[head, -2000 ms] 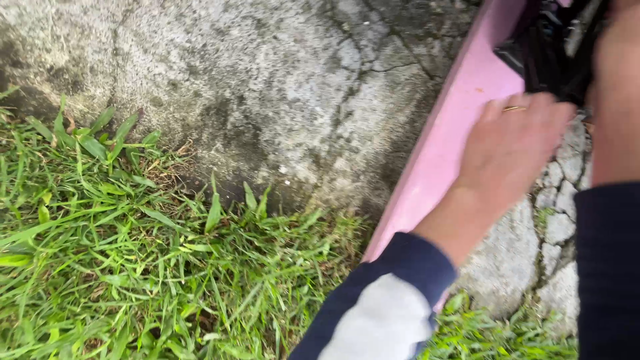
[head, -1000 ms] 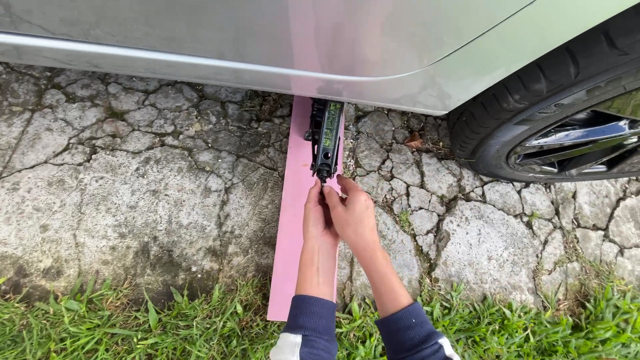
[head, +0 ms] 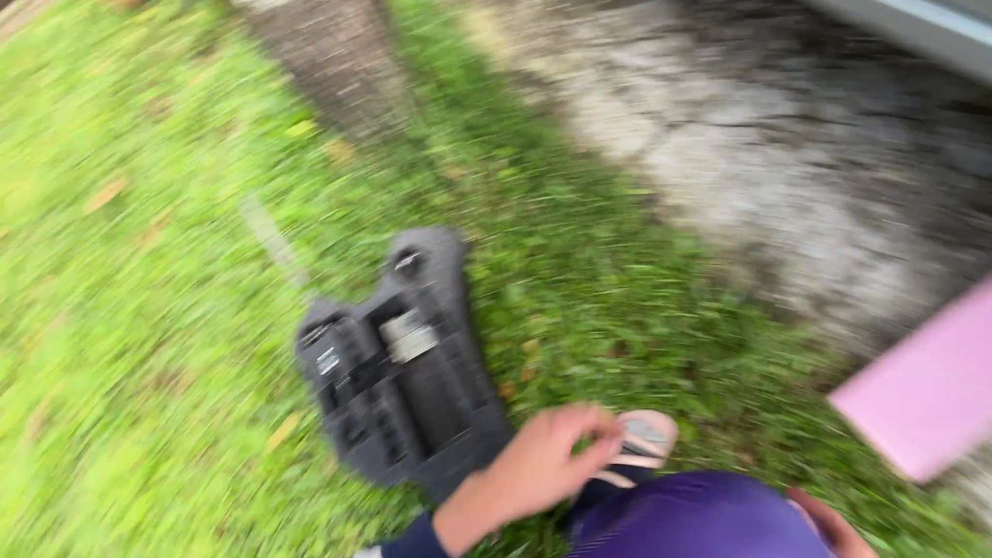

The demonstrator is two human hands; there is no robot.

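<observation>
The view is blurred by motion. My left hand (head: 546, 457) is at the lower middle, its fingers bent and holding nothing that shows. Just left of it, a dark foam tool tray (head: 442, 380) with moulded recesses lies on the grass, with a pale item bearing writing in one slot. Of my right hand (head: 829, 523) only a part shows at the bottom edge, beside my purple-clothed knee; what it holds, if anything, is hidden. At the right, the pink board (head: 922, 387) lies across the edge of the cracked concrete. The black jack is out of view.
Grass (head: 194, 310) fills the left and middle. Cracked concrete (head: 721, 147) runs along the upper right, below the car's lower body edge (head: 930, 27). A brown slab (head: 333, 62) is set in the grass at the top. My sandalled foot (head: 647, 438) is near my left hand.
The view has swung left, from the car's side to the grass. Both hands have come away from the black jack on the pink board, where they were together one second ago.
</observation>
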